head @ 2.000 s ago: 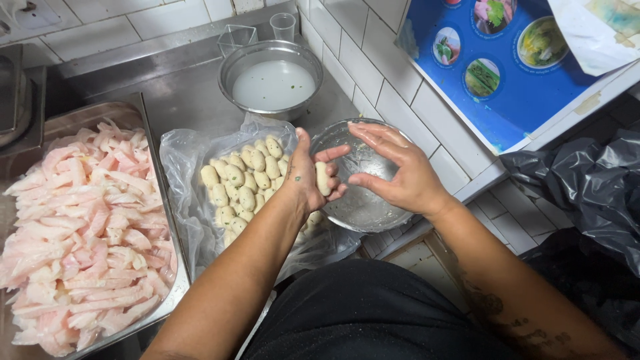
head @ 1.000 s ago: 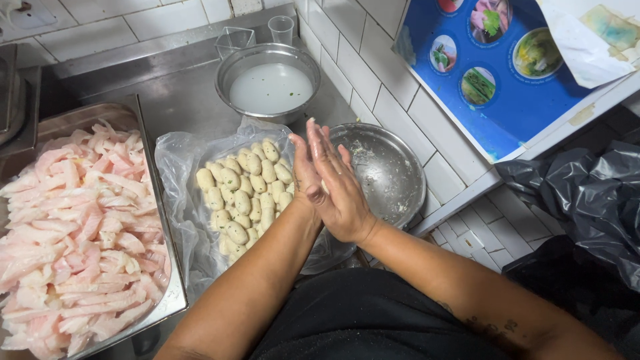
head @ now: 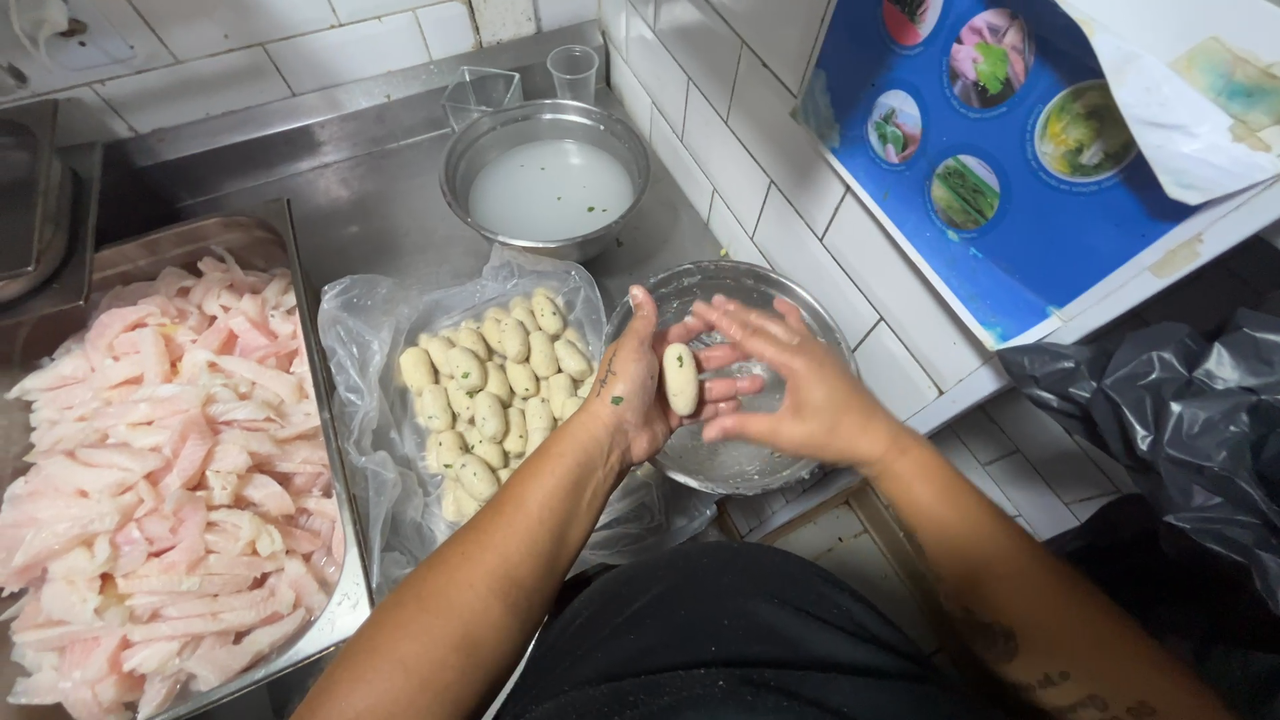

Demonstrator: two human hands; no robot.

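An oval dough piece with green herb flecks [head: 681, 380] lies on the fingers of my left hand [head: 640, 390], which is palm up with its thumb raised. My right hand [head: 800, 385] hovers just to the right, fingers spread, holding nothing. Beneath both hands is a metal bowl with residue on its walls [head: 740, 475], partly hidden by them. Left of my left hand, many similar oval dough pieces [head: 488, 415] are piled on clear plastic [head: 360, 330]. Behind them stands a metal bowl of cloudy liquid [head: 552, 190] with green flecks floating in it.
A deep metal tray [head: 325, 440] full of pale raw meat or fish strips [head: 180, 480] stands at the left. Two clear cups, one angular [head: 482, 97] and one round [head: 573, 72], are at the back. A tiled wall [head: 780, 200] borders the right; black plastic [head: 1180, 420] hangs beyond.
My palms, pressed together a second ago, are now apart, and the oval dough piece shows on my left hand. My right hand has moved off to the right.
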